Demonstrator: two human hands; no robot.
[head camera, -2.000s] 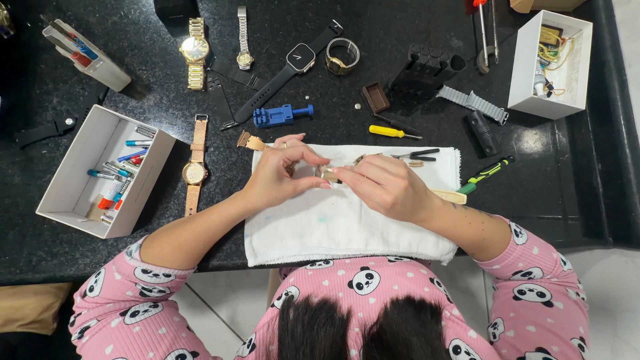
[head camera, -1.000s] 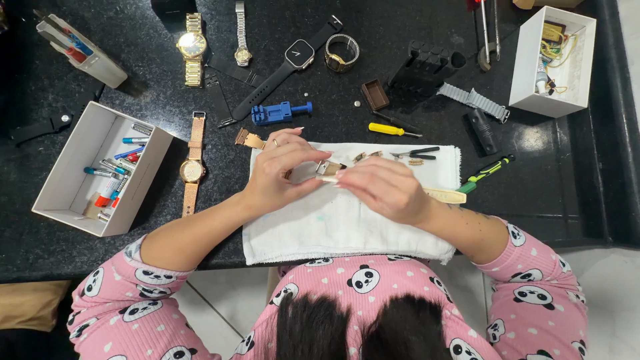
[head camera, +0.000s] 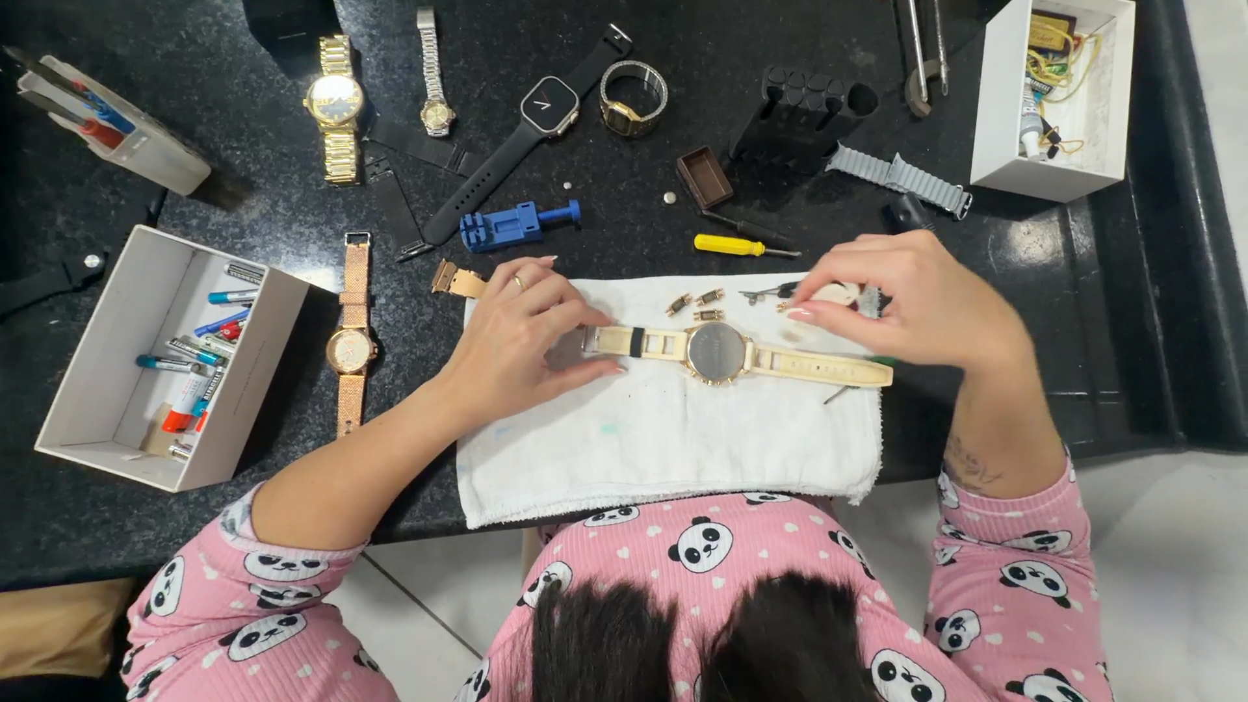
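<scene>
A wristwatch with a cream strap (head camera: 717, 353) lies back up on a white towel (head camera: 643, 448). My left hand (head camera: 536, 341) rests at the strap's buckle end, thumb and fingers apart around it; whether it grips the end is hidden. Above the watch case lie several small metal links (head camera: 709, 315). My right hand (head camera: 877, 297) reaches over the towel's upper right, its fingers at a small cream-coloured item (head camera: 836, 293); whether they close on it is unclear. Dark-tipped tweezers or a similar tool (head camera: 770, 292) lie beside these fingertips. A thin dark pin (head camera: 837, 394) sits below the strap.
Beyond the towel are a blue link-removal tool (head camera: 507, 226), a yellow-handled screwdriver (head camera: 731, 245), a small brown box (head camera: 704, 177) and a black holder (head camera: 799, 117). A rose-gold watch (head camera: 351, 350) and a white box of markers (head camera: 127, 390) stand left. Another white box (head camera: 1053, 171) is upper right.
My hands have parted; the right has moved right, away from the left. The cream-strapped watch, largely covered by my hands before, now lies in view on the towel.
</scene>
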